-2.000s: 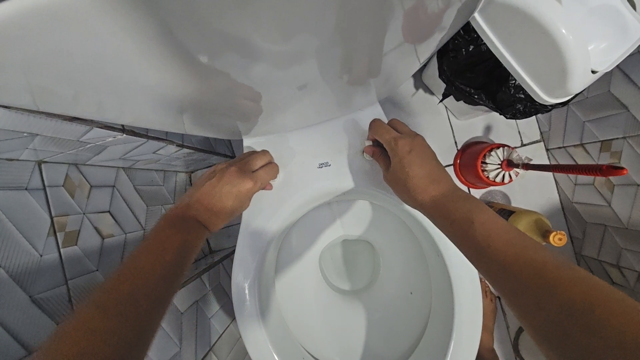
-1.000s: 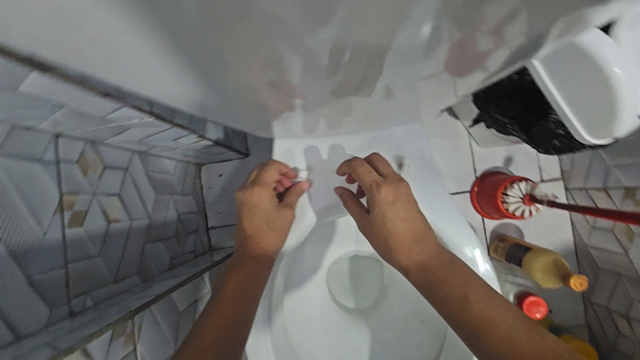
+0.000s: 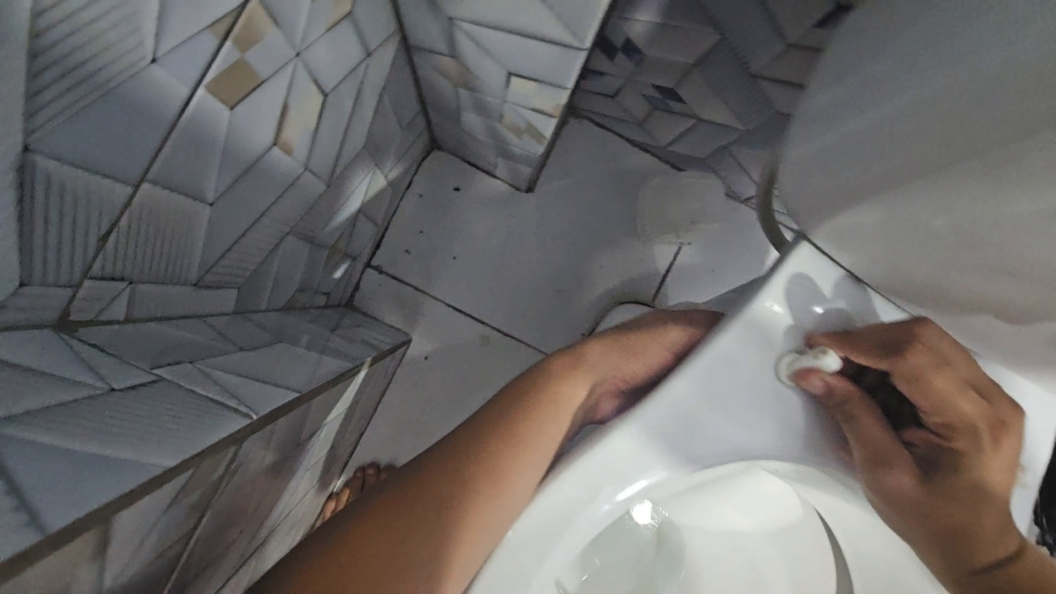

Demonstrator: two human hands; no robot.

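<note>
A white toilet bowl (image 3: 701, 437) fills the lower right, with water inside it. On the flat rear part of its rim, my right hand (image 3: 924, 412) pinches a small white plastic fitting (image 3: 813, 363) between thumb and forefinger. My left hand (image 3: 643, 359) reaches under the outer left side of the bowl; its fingers are hidden there, so what they touch does not show. The white toilet tank (image 3: 932, 165) rises at the upper right, behind my right hand.
A tiled ledge (image 3: 206, 396) runs along the left, below a patterned tile wall (image 3: 190, 148). White floor tiles (image 3: 495, 247) lie between wall and toilet. Toes (image 3: 355, 487) show beside the ledge. A curved pipe or hose (image 3: 769, 206) stands by the tank.
The view has swung left. My left hand has gone from above the bowl to beneath its side. My right hand is now down on the rim with the white fitting.
</note>
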